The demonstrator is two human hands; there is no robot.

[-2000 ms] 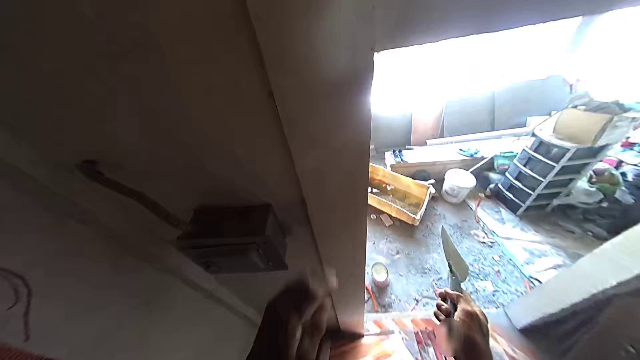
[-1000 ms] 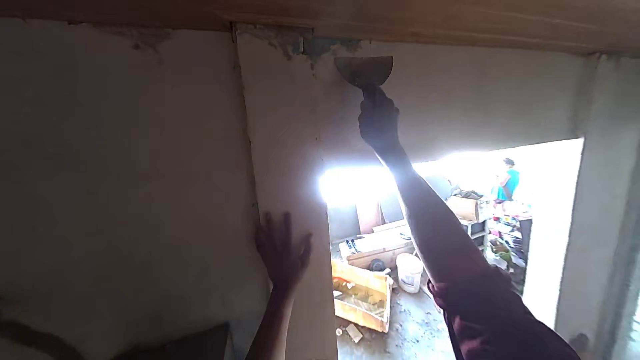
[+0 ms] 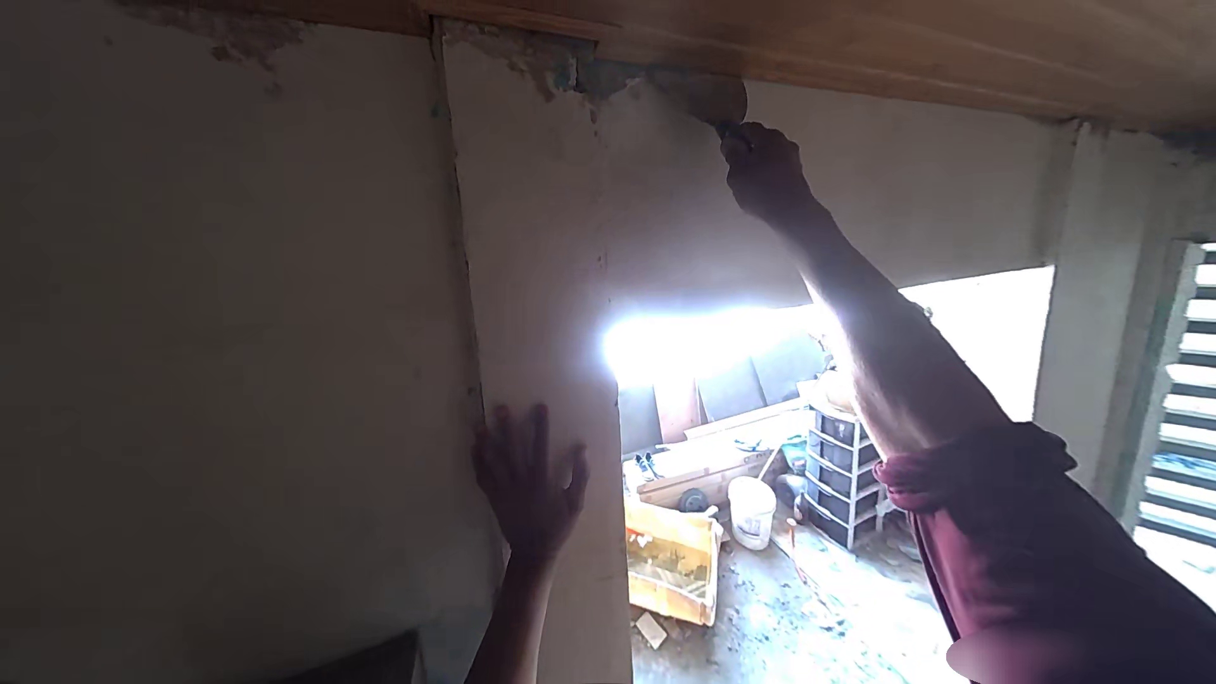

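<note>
My right hand (image 3: pixel 765 166) is raised high and grips the handle of a broad-bladed putty knife (image 3: pixel 708 95). The blade lies at the top of the plastered wall (image 3: pixel 684 209), just under the wooden ceiling (image 3: pixel 855 66). To the left of the blade, the wall's top edge has a rough grey patch (image 3: pixel 613 78) and flaking plaster. Lower down, my left hand (image 3: pixel 530 480) rests with fingers spread against the pale column (image 3: pixel 541 285) beside the opening. It holds nothing.
Through the bright opening, a yellow wooden trough (image 3: pixel 673 560), a white bucket (image 3: pixel 752 513) and a drawer rack (image 3: pixel 841 475) stand on the littered floor. A louvred window (image 3: pixel 1183 399) is at the far right. A dark object (image 3: pixel 370 660) juts in at the bottom left.
Two seconds ago the putty knife was low in front of the opening; one second ago it was up at the wall top. The view has swung upward. My left hand stays on the column since one second ago.
</note>
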